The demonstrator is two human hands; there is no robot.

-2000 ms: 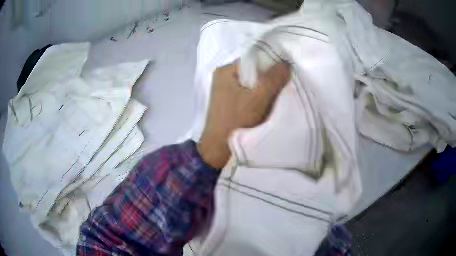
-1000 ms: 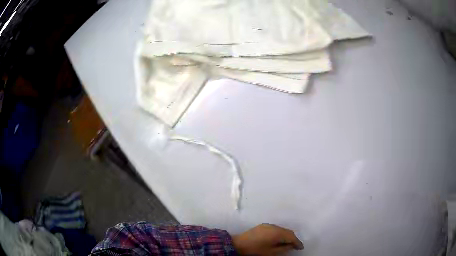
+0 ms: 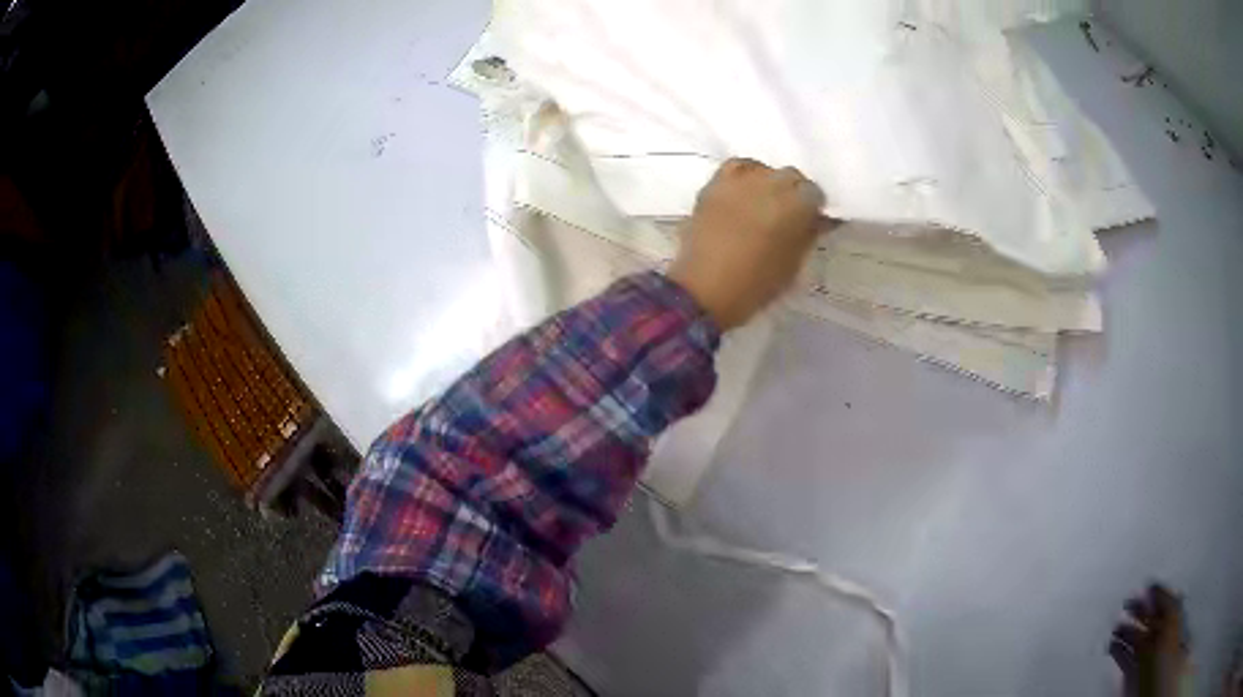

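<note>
A pile of off-white garment pieces (image 3: 845, 109) lies on the white-grey table across the top middle, its layered edges fanned towards the right. My left hand (image 3: 753, 238), in a plaid sleeve, is closed on the near edge of the top off-white piece. Its fingertips are partly hidden in the cloth. My right hand (image 3: 1152, 637) is small, blurred and cut off at the lower right; its fingers look apart and nothing shows in them. A narrow white strip (image 3: 804, 565) curves over the table below the pile.
The table edge (image 3: 246, 313) runs down the left side. Beyond it are a brown slatted stool (image 3: 239, 388), a blue-white striped cloth (image 3: 141, 620) and the dark floor. Dark thread bits (image 3: 1138, 79) lie on the table at the upper right, near the pale wall.
The view has shifted from the garment held earlier to the pile. My left hand has moved up from the lower edge and taken hold of the pile's top piece. My right hand has come into view.
</note>
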